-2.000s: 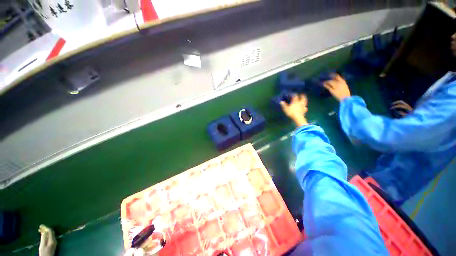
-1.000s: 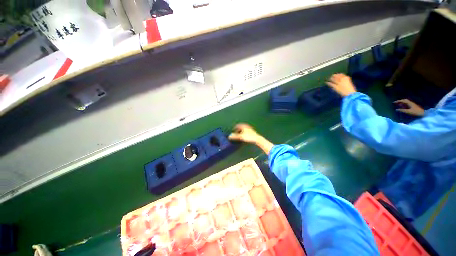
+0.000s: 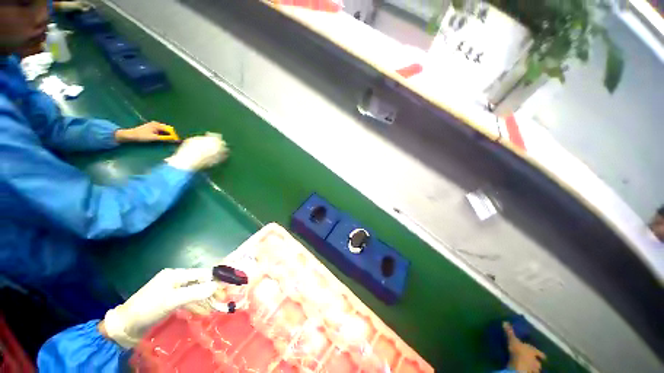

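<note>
My left hand (image 3: 156,299), in a white glove, holds a small dark watch-like piece (image 3: 230,275) at its fingertips over the red tray (image 3: 320,306). A second dark piece with a pale band (image 3: 230,307) lies just below those fingers; I cannot tell if the hand holds it too. The tray has rows of pockets under shiny clear film. My right hand (image 3: 524,354), bare and partly cut off, has its fingers at a dark blue holder (image 3: 502,336) at the lower right; its grip is unclear. Three joined blue holders (image 3: 346,251) have dark ovals; the middle one has a pale ring.
At the left, a person in a blue smock reaches over the green belt (image 3: 255,160) with a gloved hand and a bare hand holding a yellow item (image 3: 170,132). More blue holders (image 3: 138,71) stand at the upper left. A grey panel (image 3: 437,211) runs behind the belt.
The view has swung left, bringing in the left neighbour. My right hand has left the three joined holders and is at another holder. My left hand now shows, with a dark piece raised over the tray.
</note>
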